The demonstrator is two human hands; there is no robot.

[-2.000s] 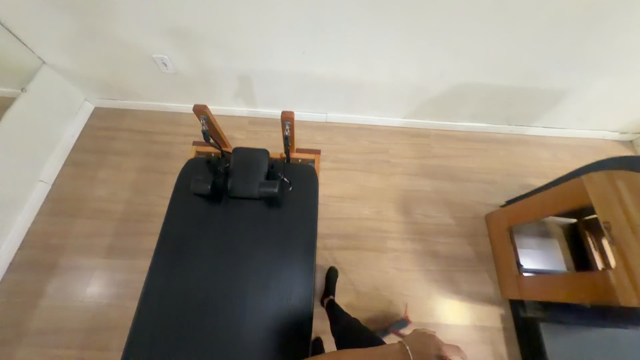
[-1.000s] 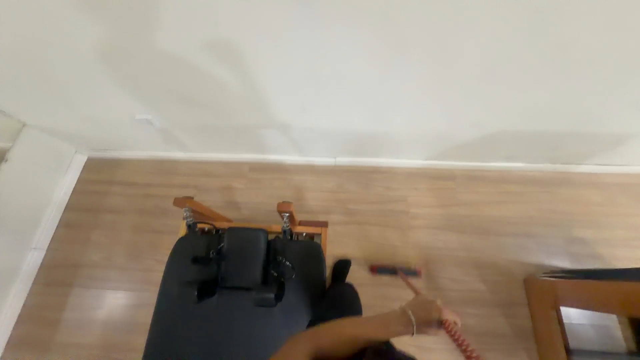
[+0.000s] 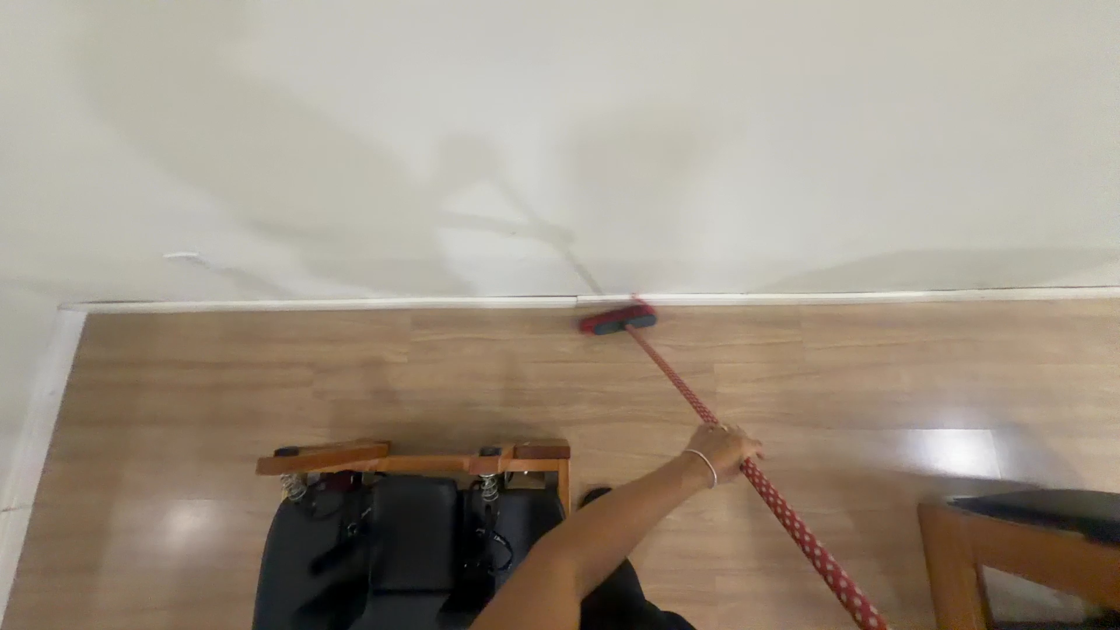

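Observation:
My left hand [image 3: 726, 451], with a thin bracelet at the wrist, is closed around the red, white-dotted handle [image 3: 809, 547] of a broom. The handle runs from the lower right up to the broom head [image 3: 619, 319], which is red and dark grey. That head rests on the wood-look floor close to the white baseboard [image 3: 490, 303]. My right hand is outside the view, and the lower end of the handle is cut off by the frame's edge.
A black padded Pilates reformer [image 3: 416, 534] with a wooden end frame [image 3: 429, 464] stands at the lower left, close to my arm. Another wooden piece with a black pad [image 3: 949, 560] is at the lower right. The wall [image 3: 700, 131] lies ahead.
The broom head has moved forward from the floor beside the reformer to the baseboard. My left hand has kept hold of the handle since one second ago. The view has shifted toward the wall.

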